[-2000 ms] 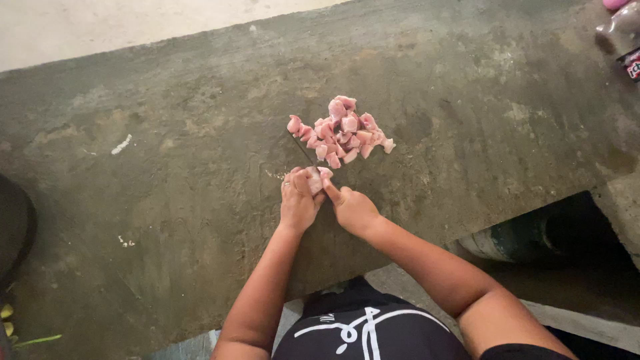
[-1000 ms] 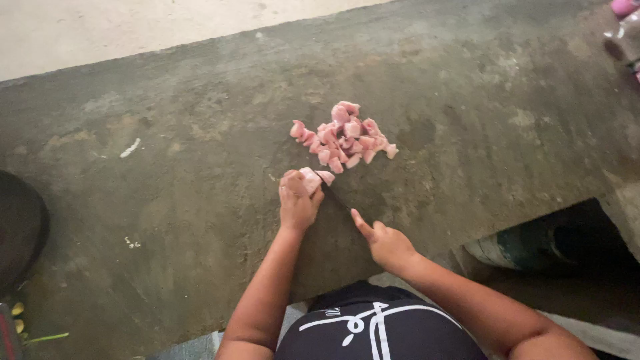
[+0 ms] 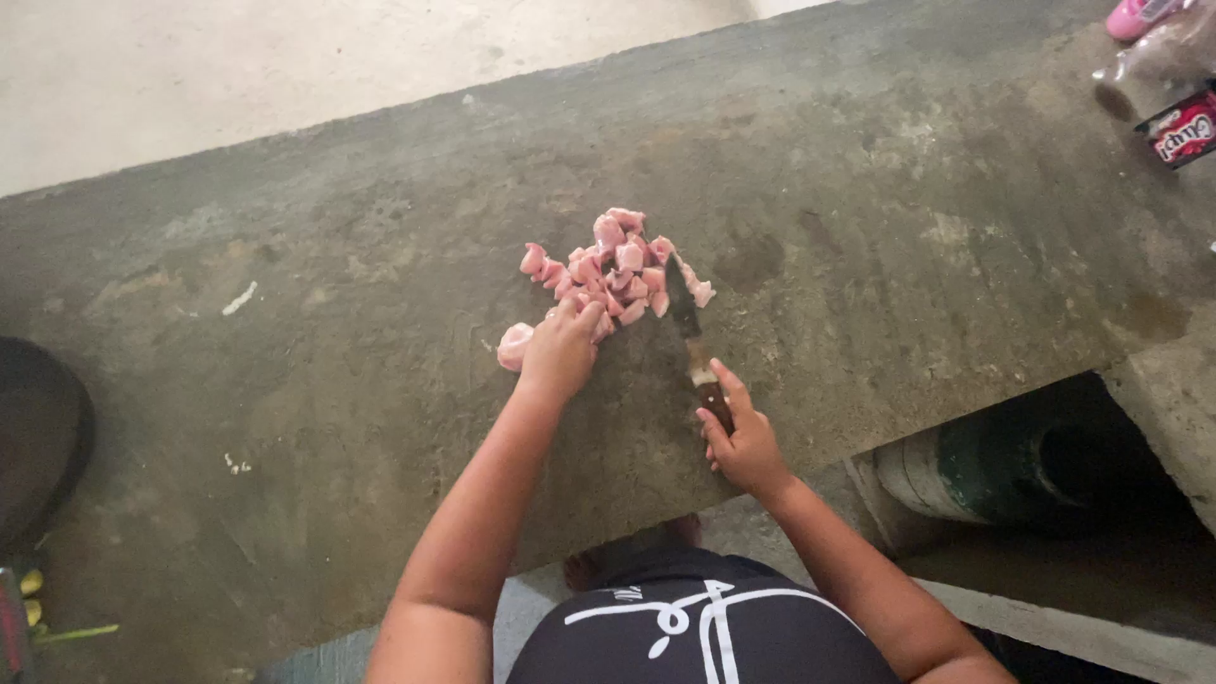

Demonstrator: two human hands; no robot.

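Note:
My right hand grips the wooden handle of a knife, its dark blade pointing away from me over the right side of a pile of raw pink meat pieces. My left hand is at the pile's near-left edge, fingertips touching meat there; whether it grips a piece cannot be told, as the fingers cover it. A larger rounded piece of meat lies on the concrete counter, just left of my left hand.
A round dark object sits at the left edge, with yellow-green bits below it. A plastic bottle with a red label and a pink object lie at the top right. The counter's near edge borders a dark opening.
The knife has moved from the piece under my left hand to the right side of the pile. My left hand has shifted to the pile, and the rounded piece now lies outside it.

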